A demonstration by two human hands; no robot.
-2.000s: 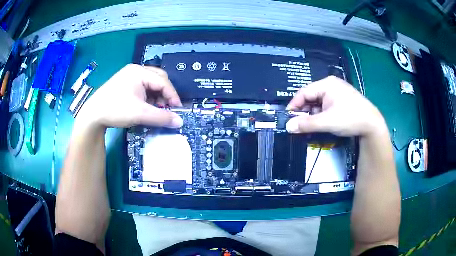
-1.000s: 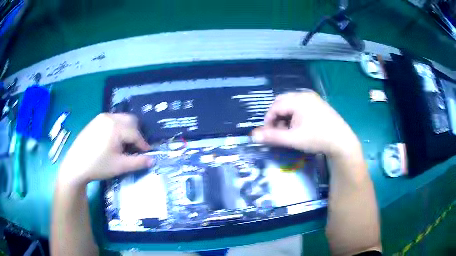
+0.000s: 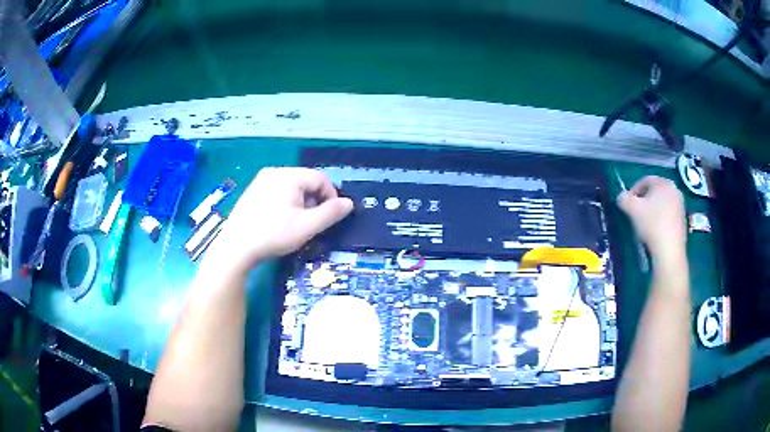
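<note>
The open laptop chassis (image 3: 442,395) lies in front of me, with the battery (image 3: 481,215) along its far side and the motherboard (image 3: 397,316) below it. An orange flat cable (image 3: 561,258) lies at the board's upper right. My left hand (image 3: 291,211) is over the battery's left end, thumb and fingers close together; I cannot tell if they hold anything. My right hand (image 3: 656,215) is just right of the laptop, fingers closed on thin silver tweezers (image 3: 643,256), whose ends show above and below the hand.
Left of the laptop are a blue tray (image 3: 162,175), small modules (image 3: 205,234), a green-handled tool (image 3: 116,253) and a pale ring (image 3: 79,267). Two fans (image 3: 713,321) and dark laptop parts (image 3: 743,253) lie at right. A metal rail (image 3: 422,126) and a black screwdriver (image 3: 658,118) are behind.
Both hands have left the board's top edge. My left hand has moved up to the battery's left end, my right hand to the tweezers. The orange cable is now uncovered. The camera view has shifted.
</note>
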